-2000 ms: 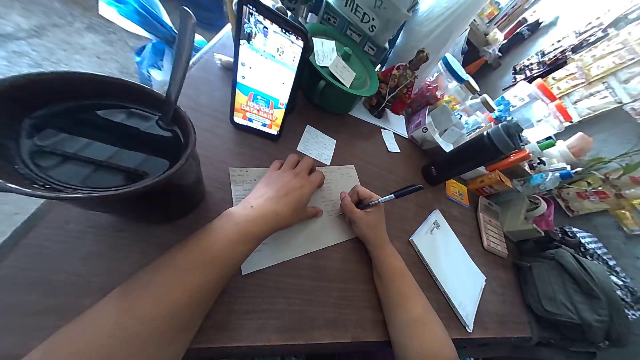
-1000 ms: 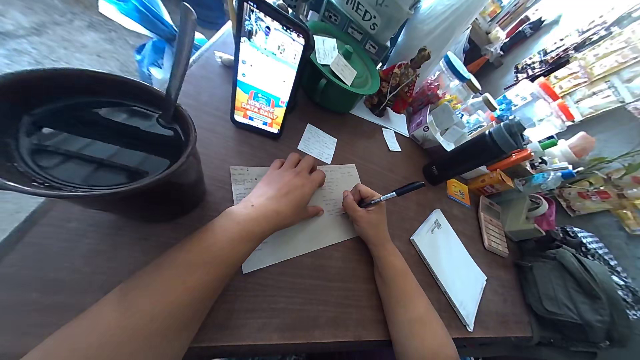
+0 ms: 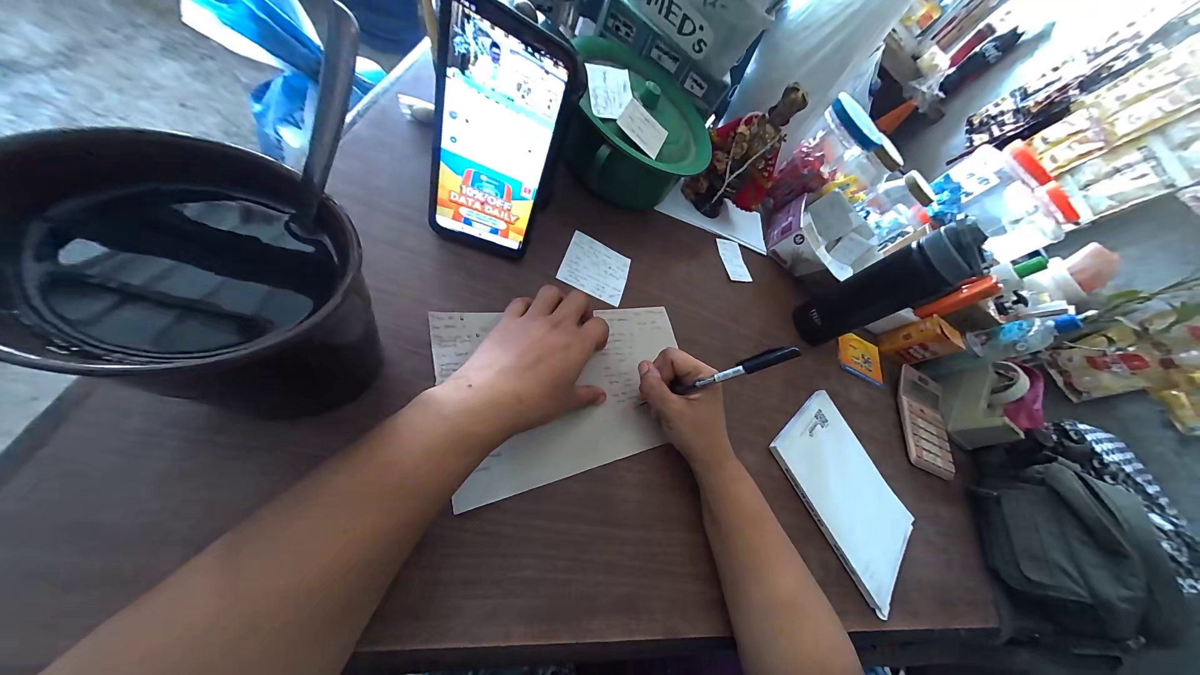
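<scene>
A sheet of paper (image 3: 553, 459) with handwriting lies on the brown table (image 3: 525, 591). My left hand (image 3: 534, 361) rests flat on it, fingers spread, pressing nothing else. In my right hand (image 3: 684, 398) is a black pen (image 3: 741, 367), its tip down at the right part of the sheet and its capped end pointing right. A small written note (image 3: 594, 269) lies just beyond my left fingertips. Behind it a smartphone (image 3: 497, 131) stands upright with its screen lit. To the right of my right forearm lies a white pad (image 3: 844, 497).
A dark pot (image 3: 281, 347) of dark liquid with a ladle (image 3: 333, 103) stands at left. Behind are a green lidded pot (image 3: 637, 169) and lidded jars (image 3: 834, 141). At right are a black bottle (image 3: 891, 286), a calculator (image 3: 925, 422), a tape dispenser (image 3: 975, 403) and a grey bag (image 3: 1069, 544).
My right hand and the pen have shifted very slightly to the right along the sheet. My left hand has stayed in place on the paper.
</scene>
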